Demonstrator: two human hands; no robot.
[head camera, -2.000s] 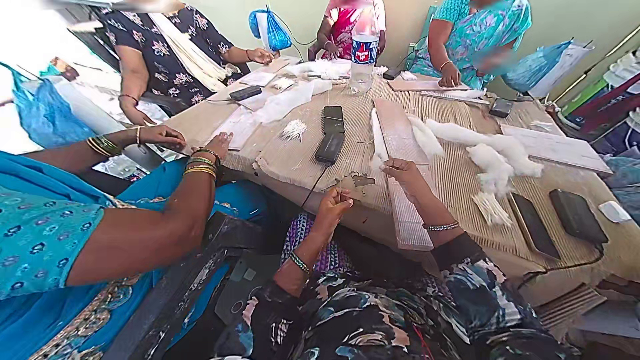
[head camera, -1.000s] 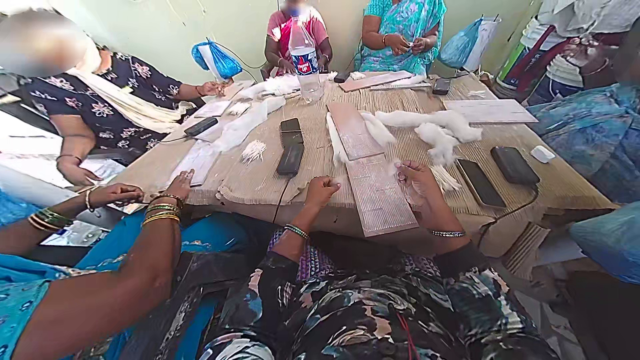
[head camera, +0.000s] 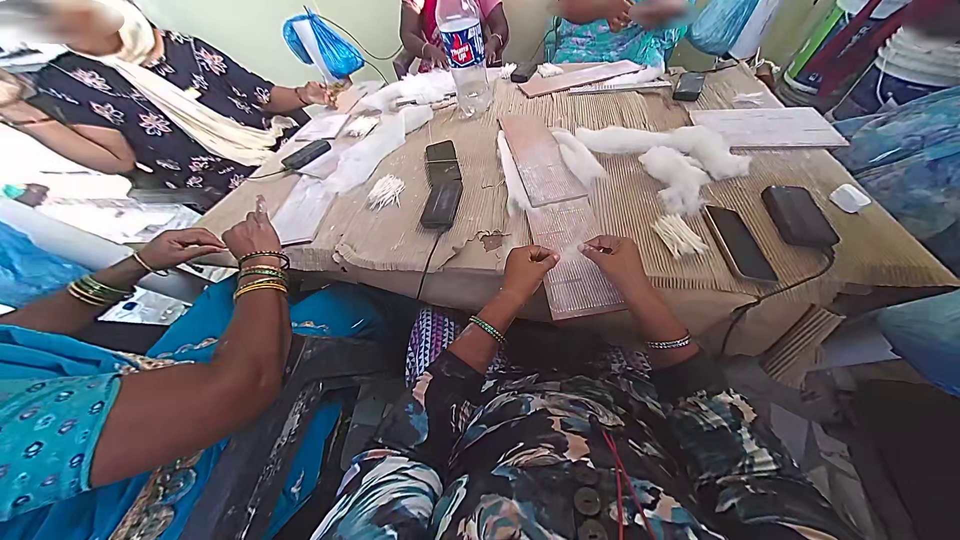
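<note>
My left hand (head camera: 529, 268) is over the left edge of a pale rectangular board (head camera: 574, 281) at the table's near edge, thumb and fingertips pinched together. Close by on the right, my right hand (head camera: 611, 259) is above the same board, its fingertips also pinched, with a faint whitish wisp at them that looks like cotton. Whether the left fingertips hold any of it cannot be told. A second board (head camera: 541, 161) lies just beyond, with white cotton wool (head camera: 581, 156) along its sides. To the right are a loose cotton tuft (head camera: 673, 176) and a bundle of thin white cotton wicks (head camera: 679, 236).
Corrugated cardboard (head camera: 480, 217) covers the table. On it are a smartphone (head camera: 741, 244), black cases (head camera: 799, 216) with cables, a plastic bottle (head camera: 466, 67), another wick pile (head camera: 386, 192) and a white board (head camera: 769, 127). A co-worker's hands (head camera: 255, 232) are at the left; other people sit around the table.
My hands have come closer together over the near board; a second ago they were apart at its two sides. The co-worker's hand at the left has lifted slightly.
</note>
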